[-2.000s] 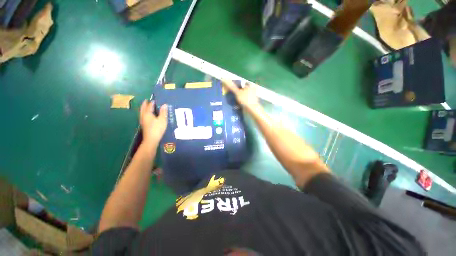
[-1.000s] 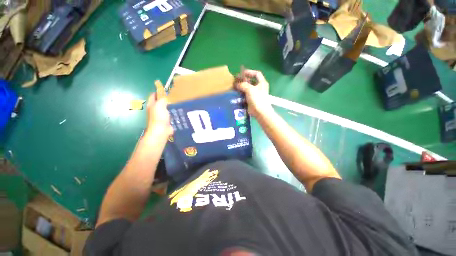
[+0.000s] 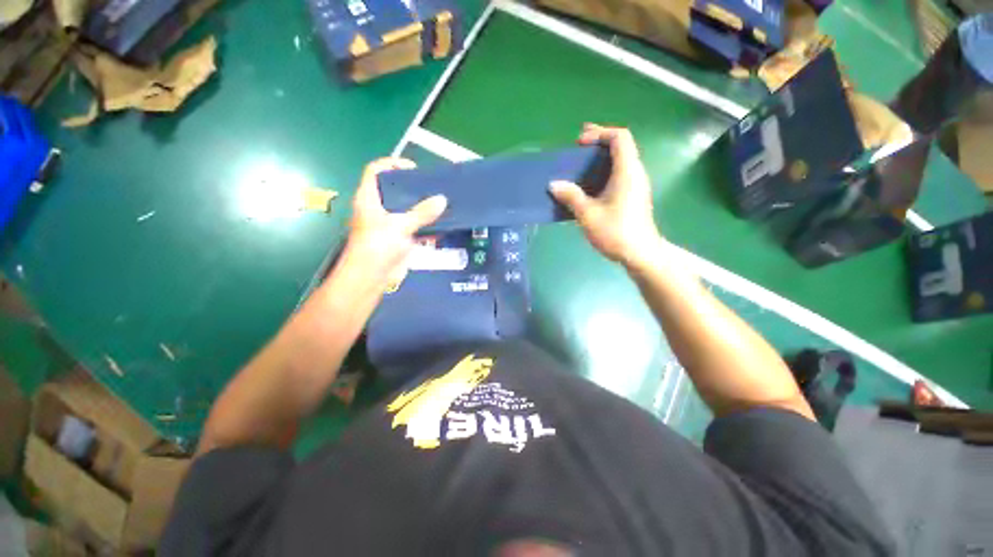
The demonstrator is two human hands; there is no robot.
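Note:
A navy carton (image 3: 495, 192) is held up in front of me, with a plain narrow navy panel facing me. My left hand (image 3: 389, 212) grips its left end, thumb on the panel. My right hand (image 3: 617, 201) grips its right end, thumb on the panel. Its far side and inside are hidden. Below it, a flat printed navy carton blank (image 3: 446, 310) lies against the front of my shirt, its upper part covered by the held carton.
Opened navy cartons (image 3: 786, 136) stand at the right, another (image 3: 954, 270) at the right edge. A carton bundle (image 3: 381, 41) lies at the far side. Torn kraft paper (image 3: 152, 78) and a blue bin (image 3: 20, 163) are left. A black object (image 3: 824, 375) and a brown box (image 3: 82, 462) are nearer.
The carton in my hands has been raised and turned, so its plain narrow panel replaces the printed face and brown flap. The view has shifted, and the standing cartons at the right appear moved.

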